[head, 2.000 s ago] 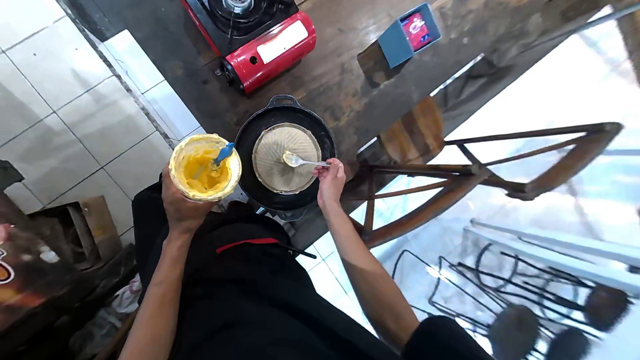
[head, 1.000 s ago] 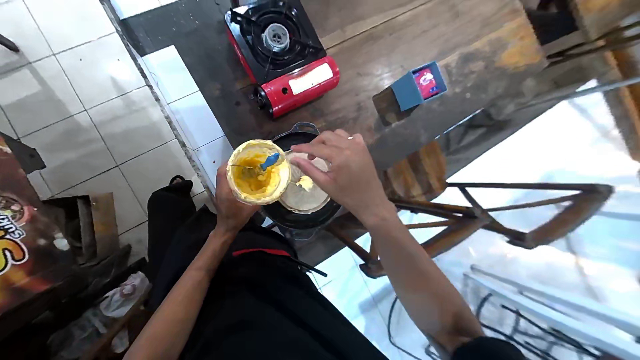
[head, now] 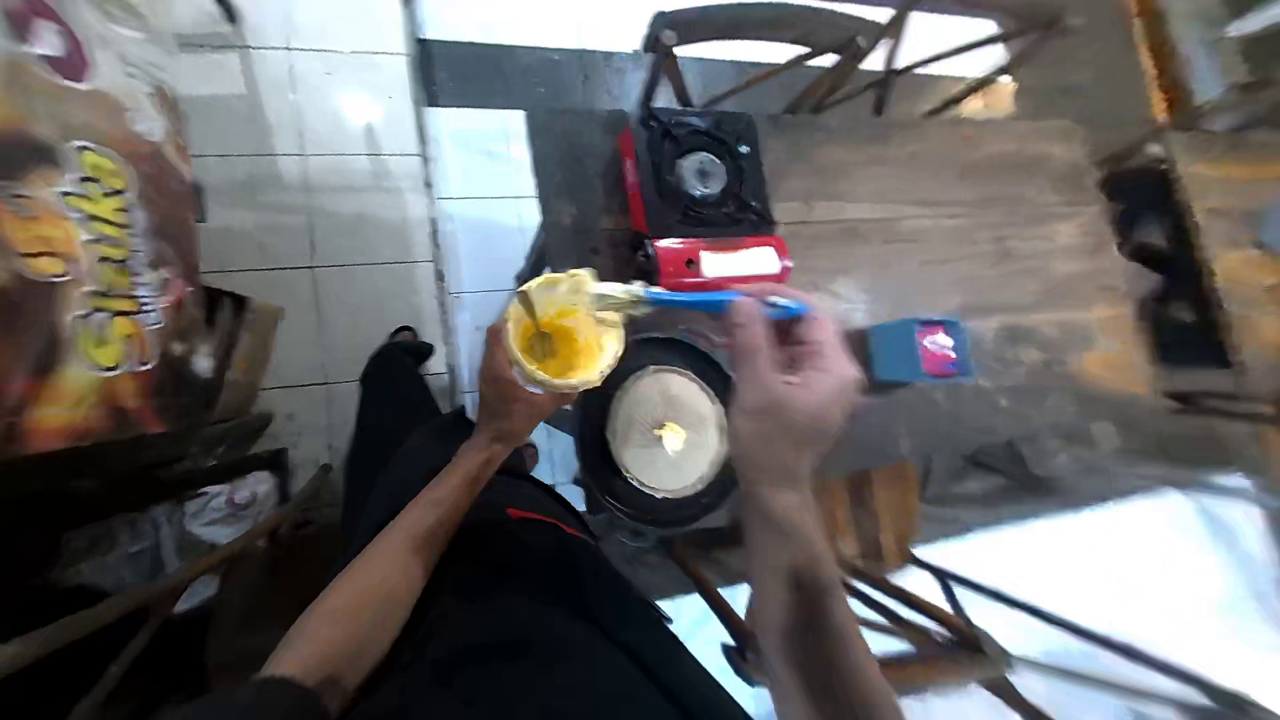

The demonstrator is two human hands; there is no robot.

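My left hand (head: 515,395) holds a tub of yellow spread (head: 565,330) tilted toward the camera, with a spoon (head: 533,318) standing in it. Blurred by motion, my right hand (head: 790,385) grips the blue handle of a brush or spatula (head: 715,300); its head, coated in pale spread, is at the tub's right rim. Below and between the hands lies a round, pale flatbread or crepe (head: 650,455) in a black pan (head: 598,440). A dab of yellow spread (head: 670,437) sits near its middle.
A portable gas stove (head: 715,255) with a red front stands on the wooden table (head: 940,220) beyond the pan. To the right of my right hand is a small blue box (head: 895,350). Wooden chairs (head: 940,665) flank the table, and a printed banner (head: 100,260) hangs at the left.
My right hand held the spoon over the pan; now it holds the blue-handled tool, and the spoon is in the tub. A dab of spread has appeared on the flatbread. The view has turned.
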